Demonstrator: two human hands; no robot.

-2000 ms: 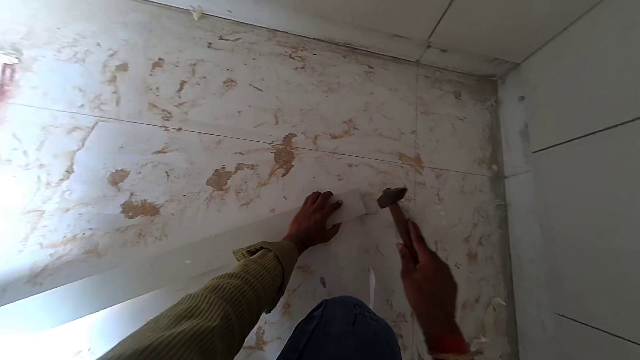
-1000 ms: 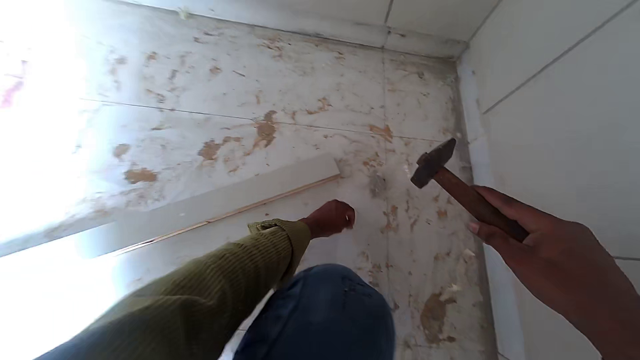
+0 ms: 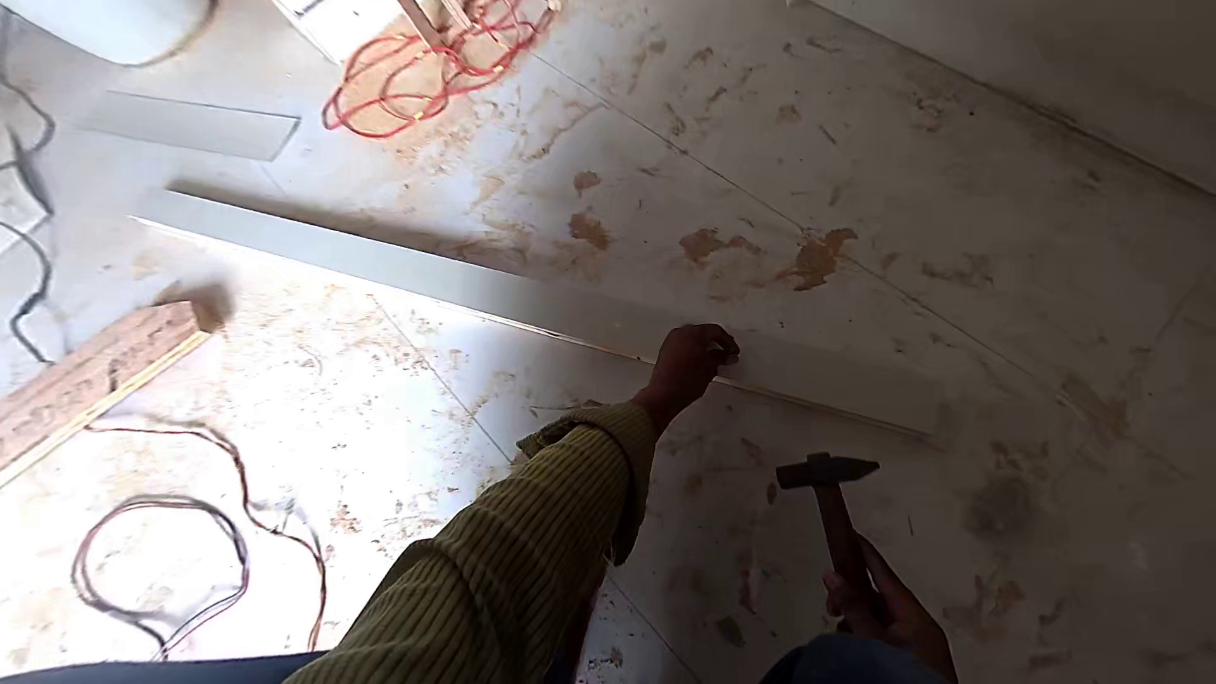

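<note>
A long flat pale board (image 3: 456, 283) lies on the dusty tiled floor, running from upper left to lower right. My left hand (image 3: 692, 361), at the end of a green corduroy sleeve, is over the board's near edge with its fingers curled; something small and light shows at the fingertips, too small to name. In my right hand (image 3: 879, 608) is the wooden handle of a hammer (image 3: 826, 470), its dark metal head raised below the board's right part. My right fingers are wrapped around the handle, partly in shadow.
Red cable (image 3: 380, 128) lies coiled at the top. A shorter pale strip (image 3: 195, 125) rests at upper left. A brown board or block (image 3: 104, 380) stands out at the left, with a dark looped cable (image 3: 245, 551) below it. My knee is at the bottom.
The view has swung left, bringing the cables and brown board into sight. My left hand, off the board one second ago, is now over its edge. The hammer remains in my right hand.
</note>
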